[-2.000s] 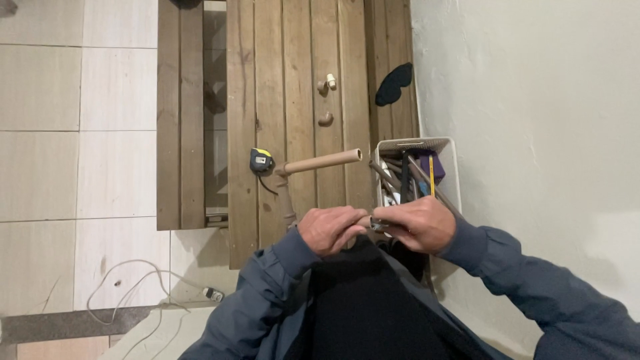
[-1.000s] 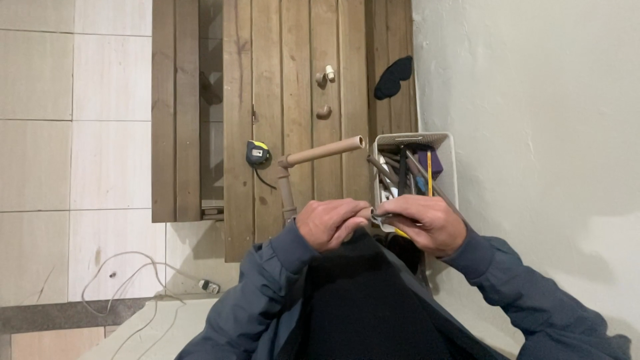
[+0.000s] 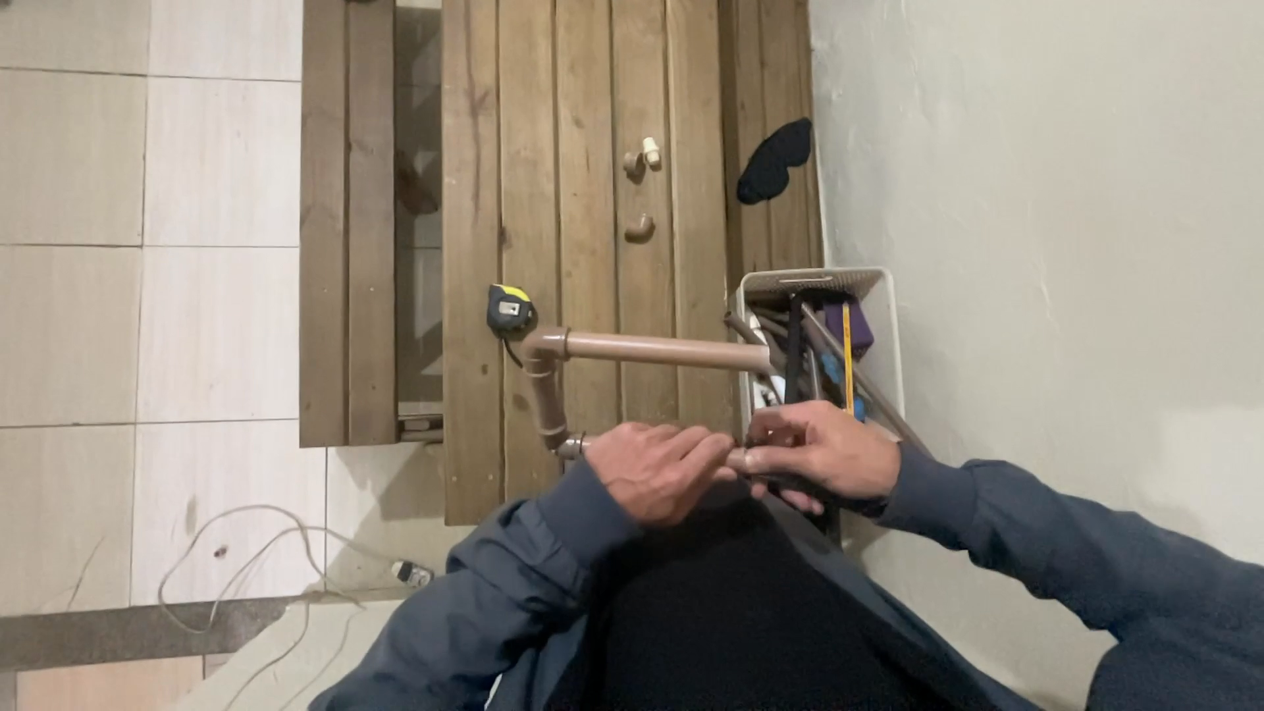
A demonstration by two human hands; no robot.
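A brown plastic pipe assembly (image 3: 671, 351) makes a U shape over the wooden boards, its pipes joined by elbow fittings. My left hand (image 3: 660, 472) is closed around the near pipe of it, hiding most of that length. At the pipe's right end, my right hand (image 3: 825, 452) pinches the tip with thumb and fingers; whether it also holds something small I cannot tell. The far pipe reaches right to the edge of a white plastic basket (image 3: 897, 341). A black and yellow tape measure (image 3: 511, 308) lies left of the upper elbow.
Two small brown fittings, one an elbow (image 3: 640, 227), and a cream fitting (image 3: 652, 151) lie on the boards. Tools, pipes and a yellow pencil (image 3: 848, 357) fill the basket beside the wall. A black eye mask (image 3: 775, 161) is above it. A cable (image 3: 267, 512) loops over the floor tiles.
The pipe assembly now appears lifted and turned, its far pipe more level across the view. My right hand's fingers have shifted at the pipe end, where a metallic thing showed before.
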